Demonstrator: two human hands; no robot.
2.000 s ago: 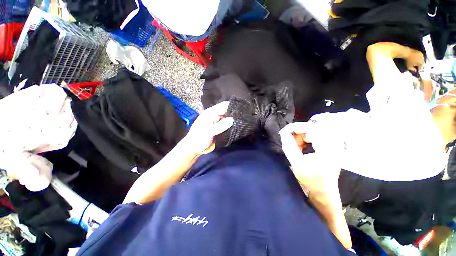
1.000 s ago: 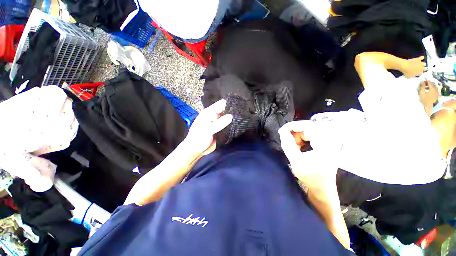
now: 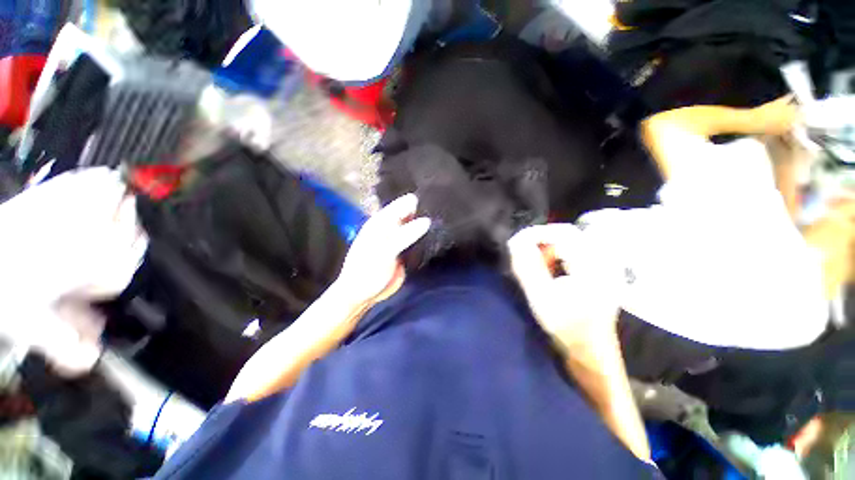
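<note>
A black garment (image 3: pixel 469 211) is bunched in front of my navy top, its upper part lying on a larger black cloth pile. My left hand (image 3: pixel 380 248) holds its left side, with the thumb and fingers pinching a grey-black, shinier fold. My right hand (image 3: pixel 553 277) is at its right side, fingers curled on the cloth; the fingertips are blurred and partly hidden. The picture is blurred, so the seam and any thread between the hands cannot be made out.
A person in a white top (image 3: pixel 722 253) sits close on the right, an arm stretched out. Another person's pale patterned sleeve (image 3: pixel 66 244) is at left, beside black cloth (image 3: pixel 234 253). A grey basket (image 3: pixel 145 108) stands at upper left. Red and blue plastic items lie on the speckled floor.
My right hand has moved slightly left, closer to my left hand. The neighbour's arm on the right has shifted left. The view has become blurred.
</note>
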